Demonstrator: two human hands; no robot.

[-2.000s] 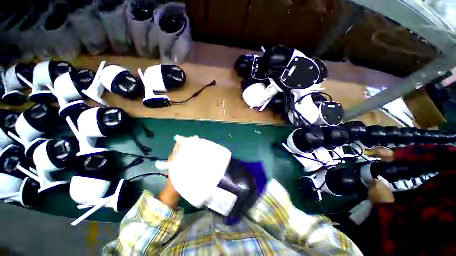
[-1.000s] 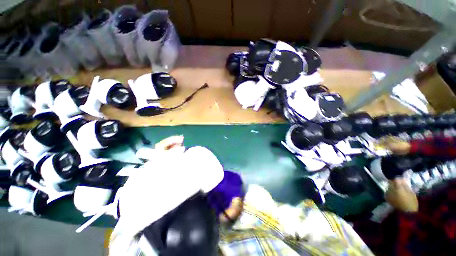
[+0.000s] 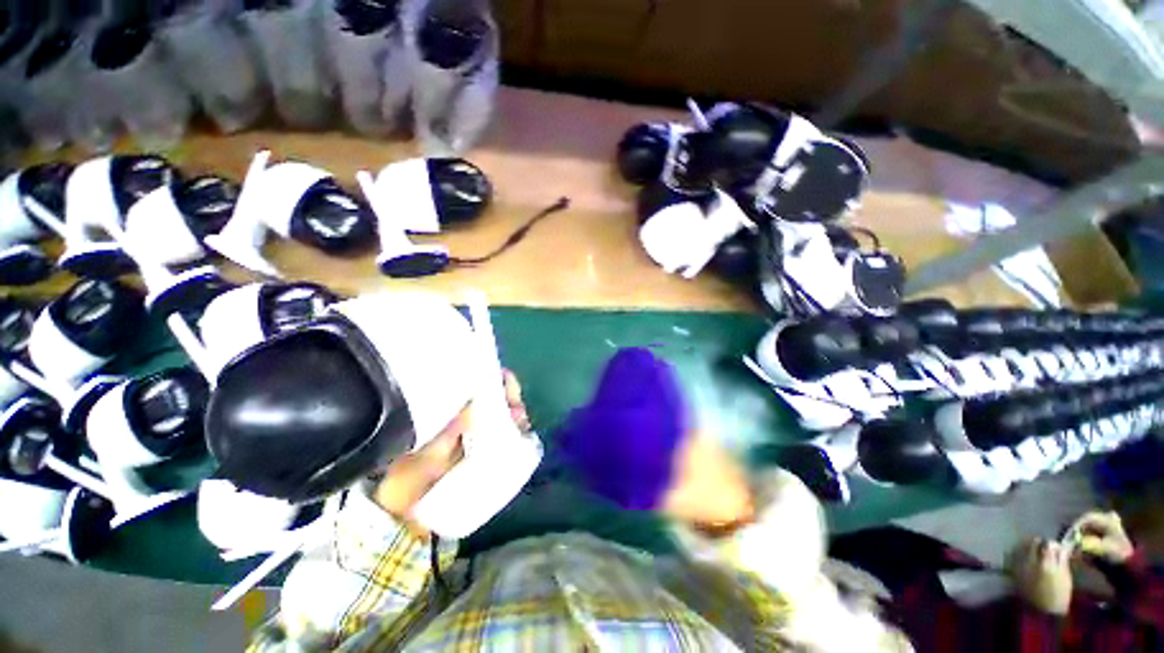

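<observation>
A white security camera (image 3: 428,351) with a glossy black ball head is held up over the left part of the green mat, its black head pointing left. My left hand (image 3: 440,457) grips it low around the white housing and bracket, and the fingers are partly hidden behind it. My right hand (image 3: 711,485) is a little blurred, to the right of the camera and apart from it. It holds a crumpled purple cloth (image 3: 632,427), which covers the fingertips.
Grouped cameras (image 3: 121,408) stand at the left on the green mat (image 3: 562,344) and tan board (image 3: 549,166). Bagged cameras (image 3: 453,77) stand at back left. A camera heap (image 3: 766,204) lies at back right, with long rows (image 3: 996,421) at right. Another person's hands (image 3: 1072,561) show lower right.
The held camera has turned and risen, its black head now pointing left. My right hand with the cloth has moved right, away from it. The other person's hands have left the rows and moved down right.
</observation>
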